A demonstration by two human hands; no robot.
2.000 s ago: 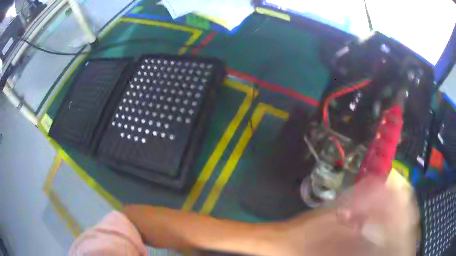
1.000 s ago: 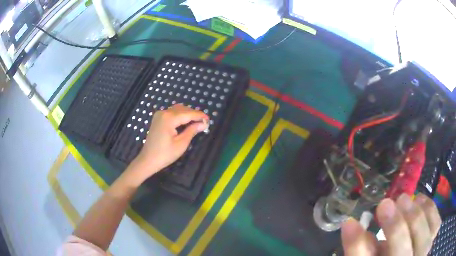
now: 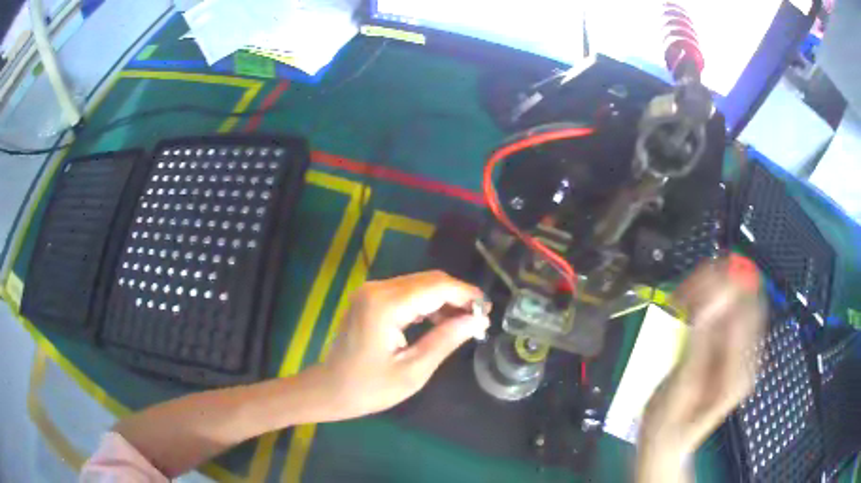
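My left hand point(image 3: 411, 344) pinches a small silvery round component point(image 3: 481, 321) between thumb and fingertips, just left of the fixture nest point(image 3: 514, 366), a stepped round silver base with a brass-coloured ring. The test head point(image 3: 540, 311) sits just above and behind the nest. The press point(image 3: 614, 217) stands at centre right; its red lever handle point(image 3: 682, 42) points up and away. My right hand point(image 3: 708, 358) is blurred, right of the press and off the lever; whether it holds anything cannot be told.
Black trays lie at left, one with rows of pale dots point(image 3: 203, 217) and a darker one point(image 3: 75, 236). More black trays point(image 3: 774, 396) lie at right. A pale paper slip point(image 3: 647, 373) is right of the press. Red leads point(image 3: 491, 179) loop into the head. White papers point(image 3: 274, 33) and a bright monitor stand behind.
My left hand has moved from the left tray to beside the nest with a component. The lever, earlier pointing down towards my right hand, now points up. The view has shifted right.
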